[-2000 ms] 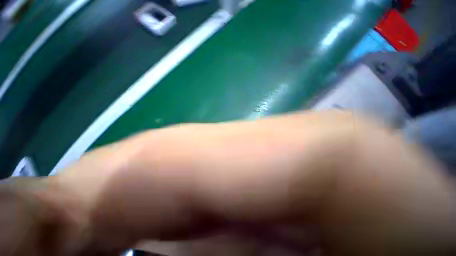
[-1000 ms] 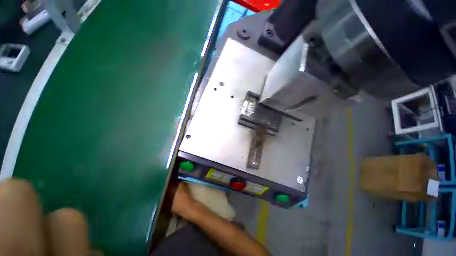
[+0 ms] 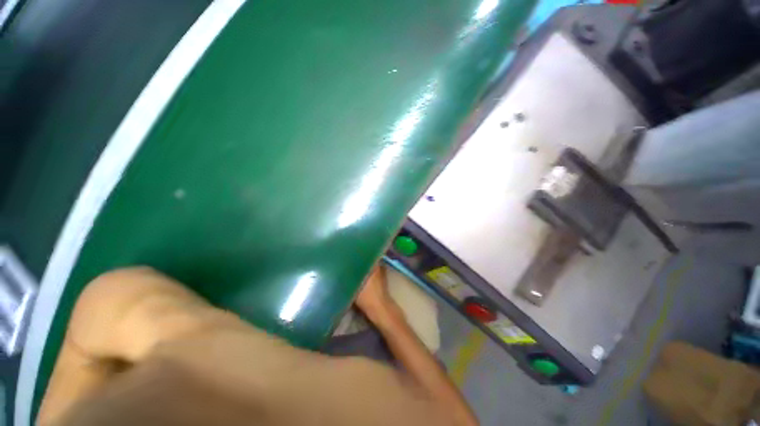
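My left hand (image 3: 125, 333) is large and blurred at the lower left, over the green side table (image 3: 275, 158). Its fingertips and anything in it cannot be made out. My right hand (image 3: 372, 289) is small, low beside the table edge and below the machine's front; its fingers are partly hidden. A white housing (image 3: 12, 299) is at the left edge on the dark conveyor, cut off by the picture. The dark metal fixture (image 3: 583, 200) stands on the pale base plate (image 3: 475, 183); whether it holds a housing is unclear.
The machine's front edge has green buttons (image 3: 406, 244) (image 3: 545, 364), a red button (image 3: 479, 309) and yellow labels. A silver metal block (image 3: 708, 150) is at the right. A cardboard box (image 3: 704, 387) is at the lower right.
The view has turned, and the machine now shows larger and further right. My left hand or arm fills more of the lower left. My right hand stays below the machine's front.
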